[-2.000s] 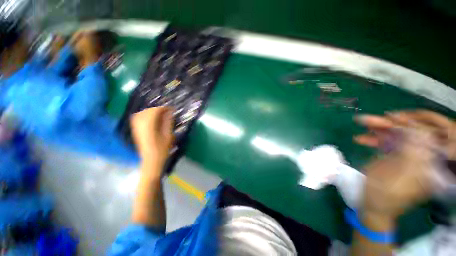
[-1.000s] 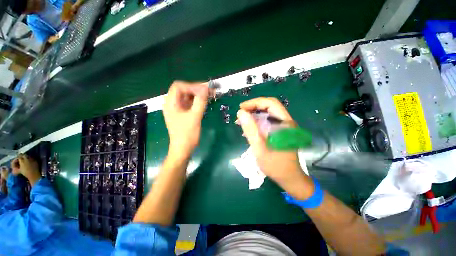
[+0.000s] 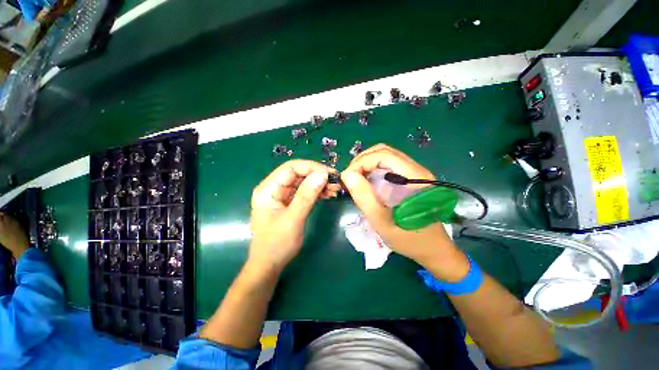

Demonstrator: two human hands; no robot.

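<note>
My left hand (image 3: 285, 209) pinches a small dark and silvery part (image 3: 333, 181) between thumb and fingertips above the green bench. My right hand (image 3: 394, 206) holds a dispensing syringe (image 3: 384, 189) with pinkish fluid, its front at the small part. The needle tip is hidden by my fingers. The syringe's bright green adapter head (image 3: 426, 207) sits at its rear, with a thin black cable beside it. A clear air hose (image 3: 571, 242) curves away to the right. A crumpled white tissue (image 3: 367, 242) with a pinkish mark lies below my hands.
A black parts tray (image 3: 189, 238), partly filled, lies left. Several loose small parts (image 3: 341, 117) lie beyond my hands near the white rail (image 3: 289, 107). A grey dispenser box (image 3: 571, 137) stands right, with white cloth (image 3: 571, 289) and a red-handled tool (image 3: 616, 314) below. Another person's arm (image 3: 32, 278) shows at left.
My hands have come together at the small part. My left hand has moved down from near the rail, where it was blurred at the loose parts.
</note>
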